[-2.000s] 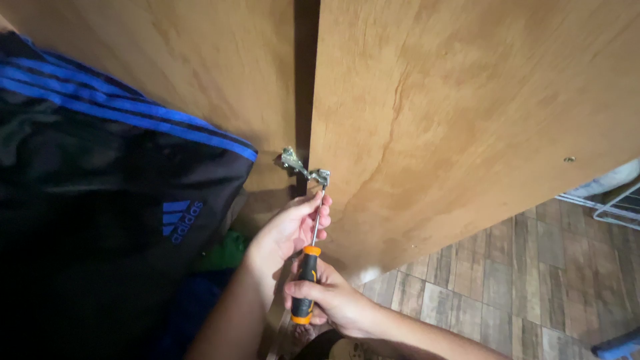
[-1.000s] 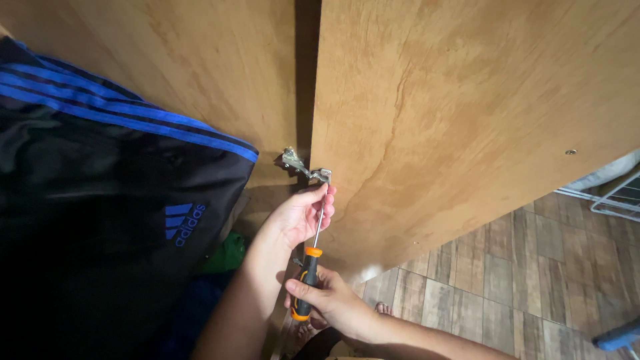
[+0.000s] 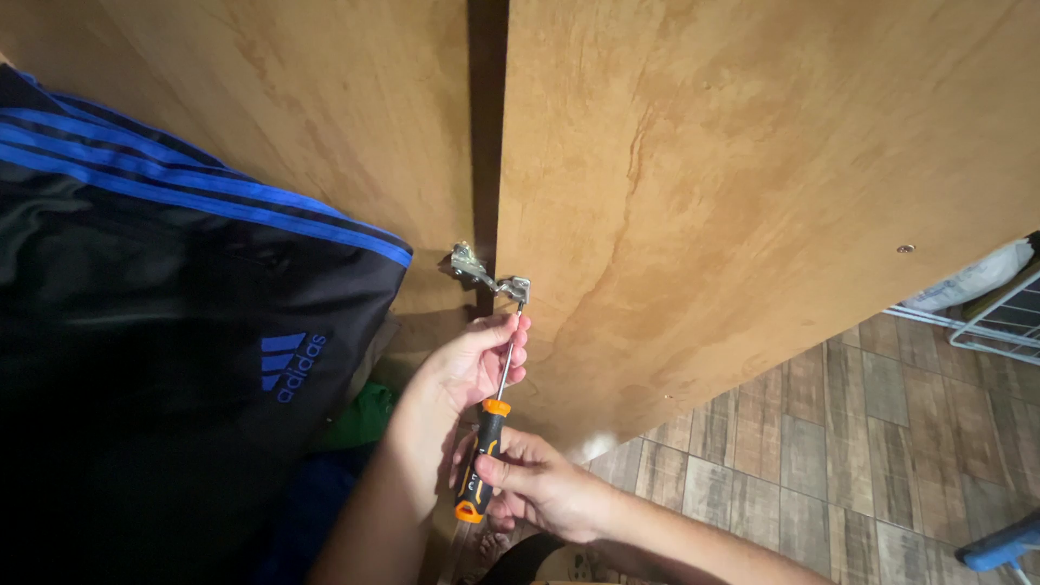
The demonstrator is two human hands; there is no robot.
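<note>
My right hand [image 3: 532, 483] is closed around the black and orange handle of a screwdriver [image 3: 481, 463]. Near the tip, the metal shaft is pinched between the thumb and fingers of my left hand [image 3: 483, 357]. That tip meets the lower edge of a metal concealed hinge [image 3: 513, 288]; whether it sits in a screw cannot be told. The hinge's cup end is on the wooden door [image 3: 731, 162], and its arm reaches left across a dark gap to a mounting plate on the wooden cabinet panel [image 3: 366, 106].
A black garment with blue stripes [image 3: 162, 284] hangs at the left, with green cloth [image 3: 361, 418] below it. White wire shelving [image 3: 991, 337] stands beyond the door's right edge. Wood-look floor tiles [image 3: 788, 455] and a blue object [image 3: 1003, 543] lie lower right.
</note>
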